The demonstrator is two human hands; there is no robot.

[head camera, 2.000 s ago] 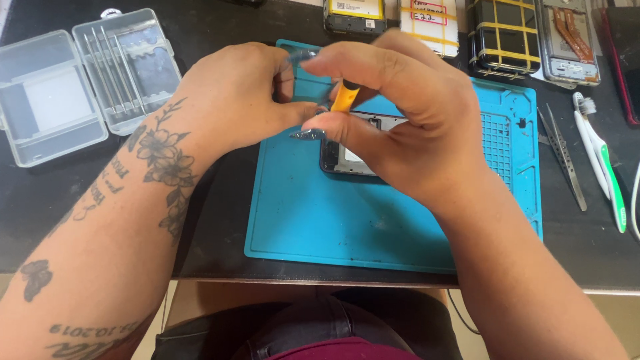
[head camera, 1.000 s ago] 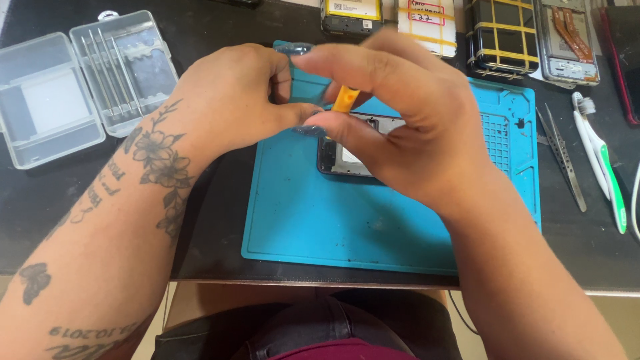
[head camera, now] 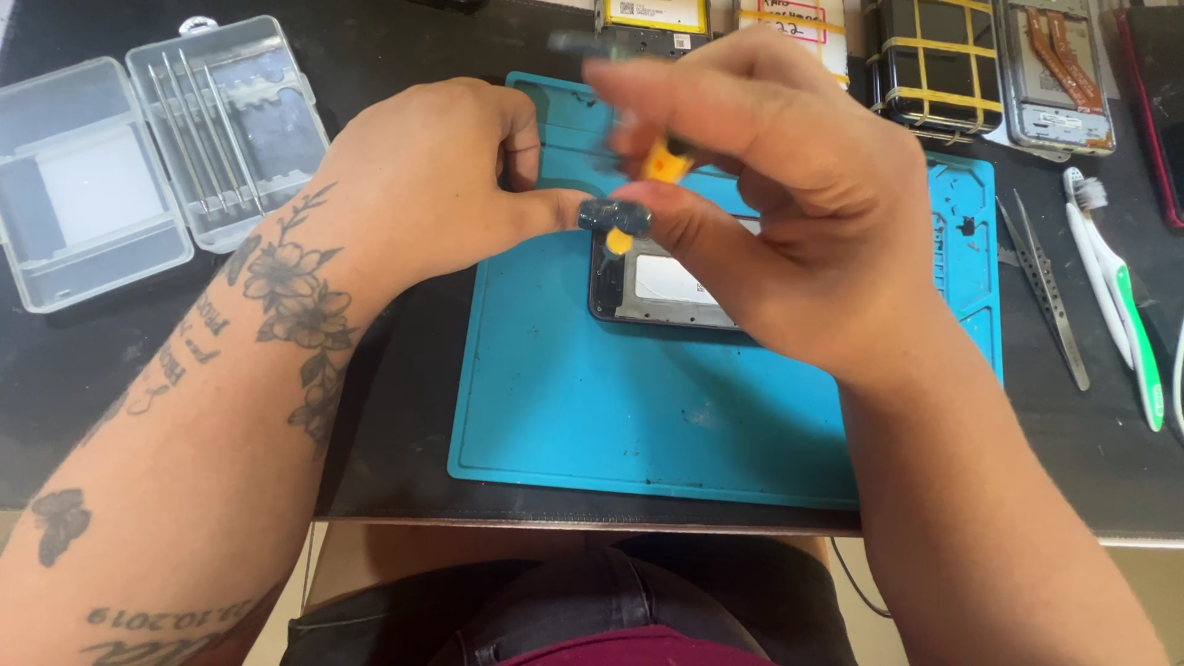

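Note:
An opened phone (head camera: 671,287) with dark edges and a white label lies on the blue silicone repair mat (head camera: 647,416), partly under my hands. My right hand (head camera: 777,194) grips a small yellow-handled screwdriver (head camera: 668,165), held tilted above the phone's left end; its lower yellow part shows below my thumbnail. My left hand (head camera: 462,176) is at the left of the phone, its thumb reaching toward the tool and my right thumb. Its other fingers curl out of sight, so whether it holds anything does not show. The screwdriver's tip is too small to make out.
An open clear plastic case (head camera: 231,129) with several metal bits stands at left. Phones bound with yellow bands (head camera: 934,65) and a phone with orange flex cables (head camera: 1064,74) lie at back right. Metal tweezers (head camera: 1045,287) and a green-white toothbrush (head camera: 1115,287) lie right of the mat.
My right index finger has lifted and is blurred with motion. More of the yellow screwdriver shows between my fingers. My left hand has hardly moved.

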